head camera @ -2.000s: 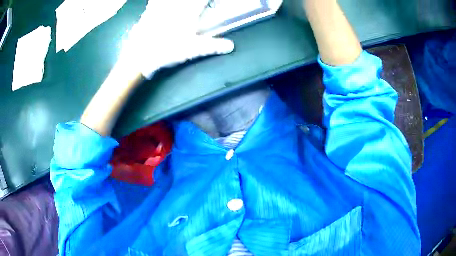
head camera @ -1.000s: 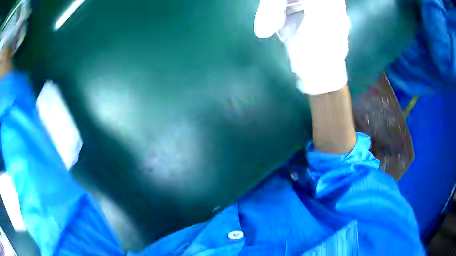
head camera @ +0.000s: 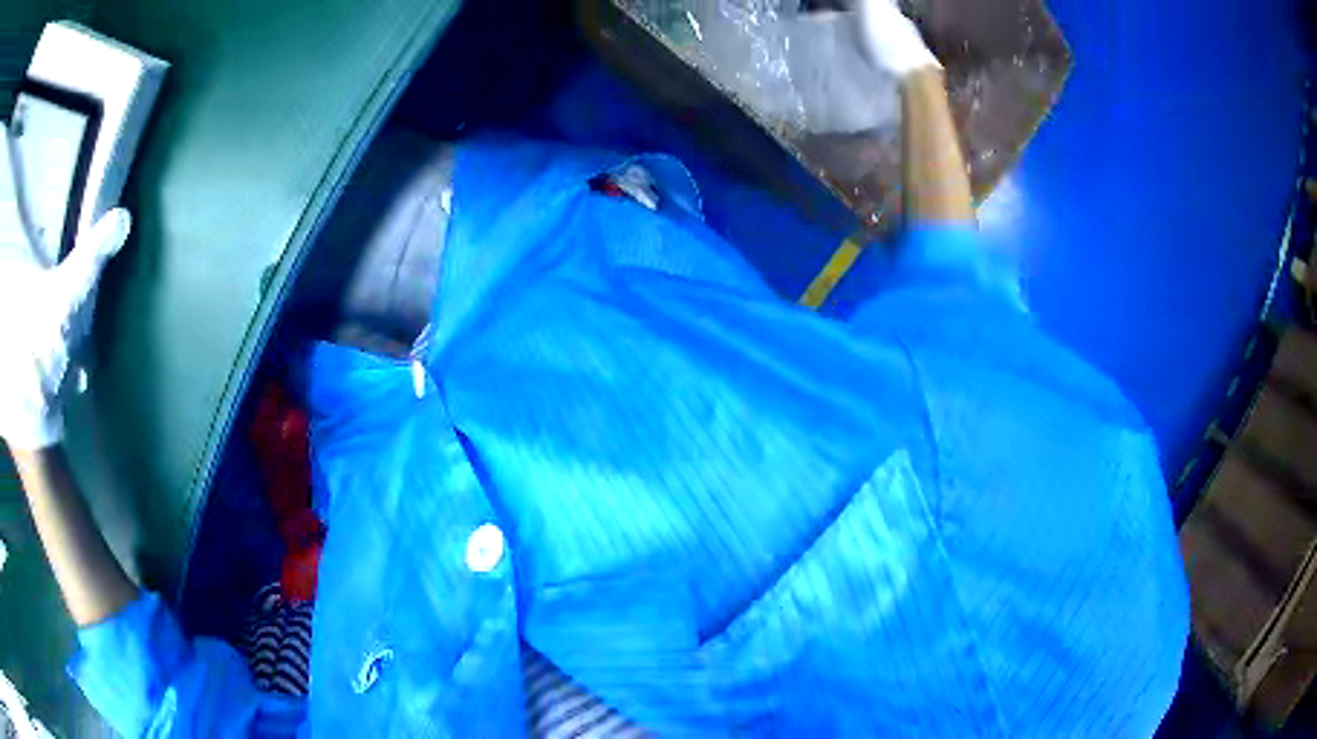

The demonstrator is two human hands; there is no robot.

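Observation:
A white box [head camera: 127,123] with a dark-edged grey-white face lies on the green bench at the upper left. My left hand [head camera: 44,311], in a white glove, is at the near edge of the box, thumb apart from the other fingers; the picture's left edge cuts it off, so its hold is unclear. My right hand [head camera: 896,41], in a white glove, is over the open brown bin at the top. It is small and blurred, and its fingers are partly hidden. Crumpled clear plastic film [head camera: 751,51] lies in the bin beside it.
The brown bin [head camera: 1004,72] stands on the blue floor [head camera: 1155,188], with a yellow line [head camera: 832,274] near it. The green bench edge [head camera: 275,289] curves along my left side. A red bag [head camera: 285,448] is under the bench. Brown cardboard [head camera: 1257,505] is at the far right.
The view has turned towards the right side and the floor. My right hand has moved from above the bench to the brown bin. My left hand now shows beside the white box.

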